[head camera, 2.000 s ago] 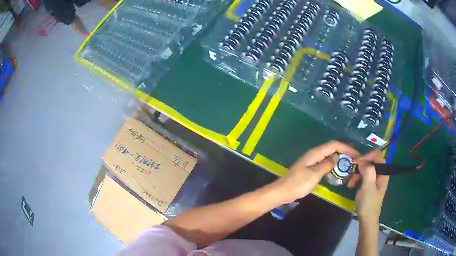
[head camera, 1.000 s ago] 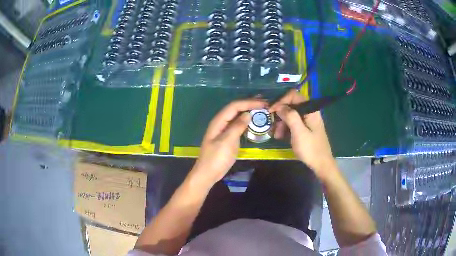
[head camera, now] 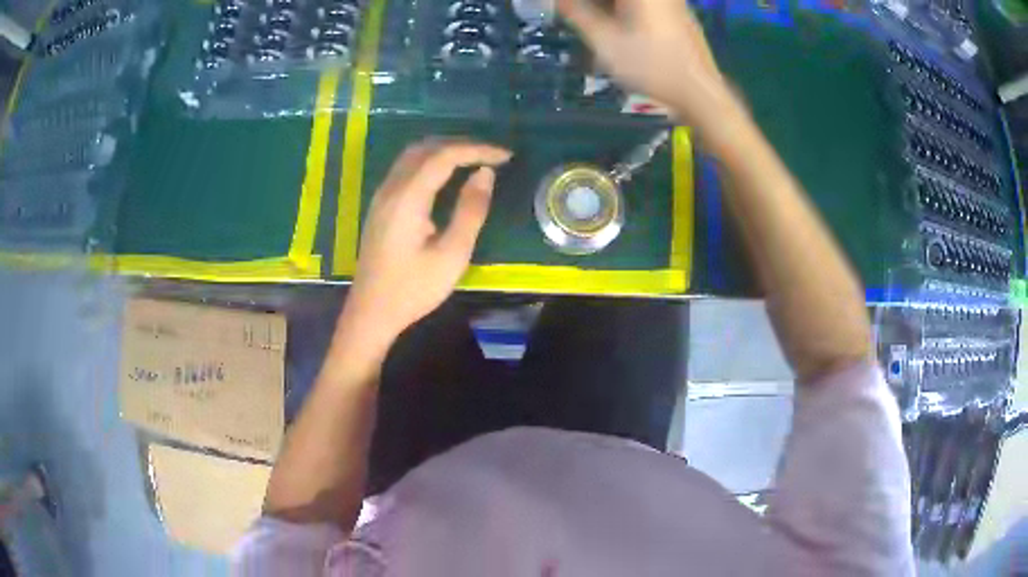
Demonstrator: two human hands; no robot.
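The round test fixture (head camera: 579,207), a silver disc with a brass-gold ring and pale centre, lies on the green mat with its silvery stem (head camera: 645,154) pointing up right. No component covers its centre. My left hand (head camera: 434,220) is just left of the fixture, thumb and fingers apart, empty. My right hand (head camera: 643,45) reaches over the clear component tray (head camera: 395,99) at the top edge. It is blurred, and a pale round thing (head camera: 532,9) shows by its fingertips; whether it is held is unclear. The test probe is not visible.
Side trays stand at left (head camera: 68,147) and right (head camera: 953,214), with stacked trays (head camera: 953,479) below right. Yellow tape (head camera: 575,278) marks the mat's front edge. Handwritten cardboard boxes (head camera: 203,378) sit below left. A tray label (head camera: 645,105) lies partly behind my right arm.
My hands have separated. The left has opened and moved left; the right has moved up to the tray. The fixture is uncovered, and the black probe and red wire have left view.
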